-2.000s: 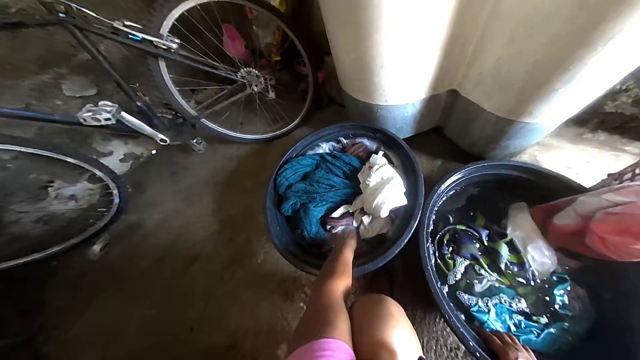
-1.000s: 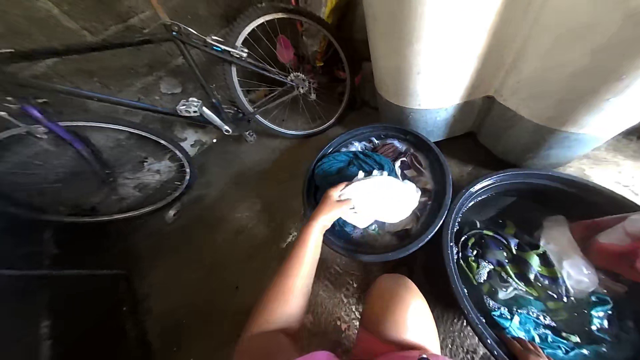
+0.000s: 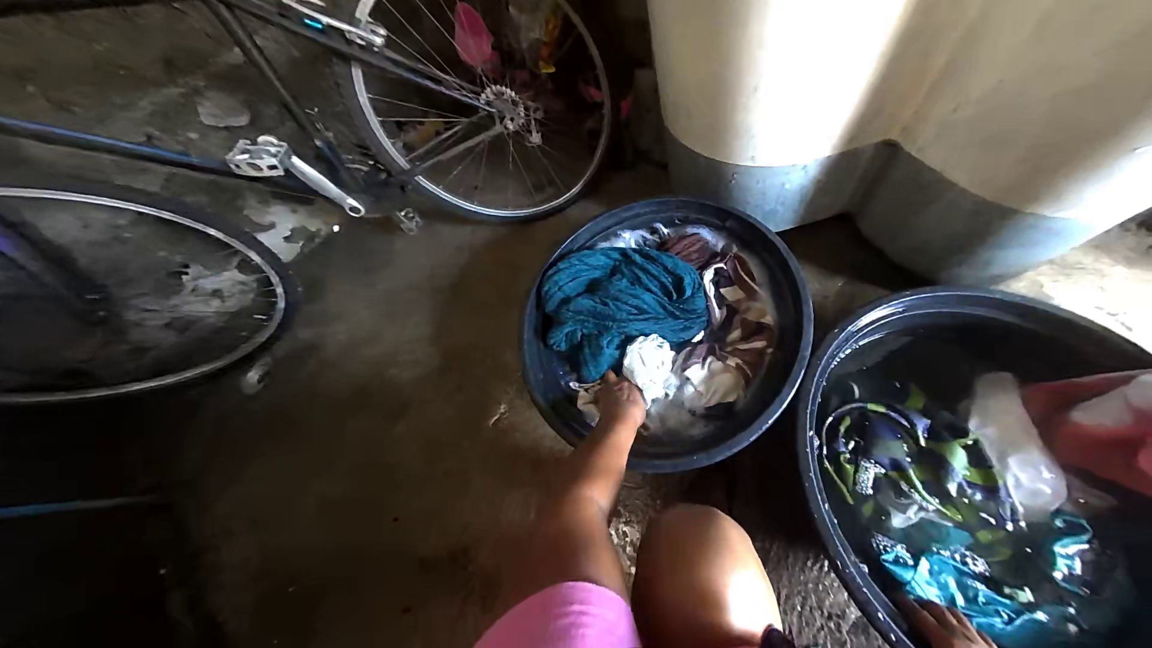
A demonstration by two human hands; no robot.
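In the smaller black tub (image 3: 803, 333), my left hand (image 3: 621, 400) is at the near left, against a bunched white cloth (image 3: 649, 366); its fingers are partly hidden, so a firm grip cannot be made out. A teal knitted cloth (image 3: 630, 297) lies just beyond it, and a brown and white patterned cloth (image 3: 738, 328) lies to the right in sudsy water. My right hand (image 3: 945, 623) rests at the near left rim inside the larger black tub (image 3: 814, 468), beside a turquoise cloth (image 3: 954, 589). Its fingertips are cut off from clear view.
A green and dark patterned cloth (image 3: 909, 450), a translucent plastic item (image 3: 1017, 450) and a red and white item (image 3: 1098, 423) are in the larger tub. A bicycle wheel (image 3: 589, 171) stands at the back left, a second wheel (image 3: 279, 297) further left. Cream, grey-based columns (image 3: 765, 90) rise behind.
The white cloth, held up over the smaller tub a second ago, is now down by the teal cloth. My left hand has lowered with it. My right hand stays by the larger tub's near edge.
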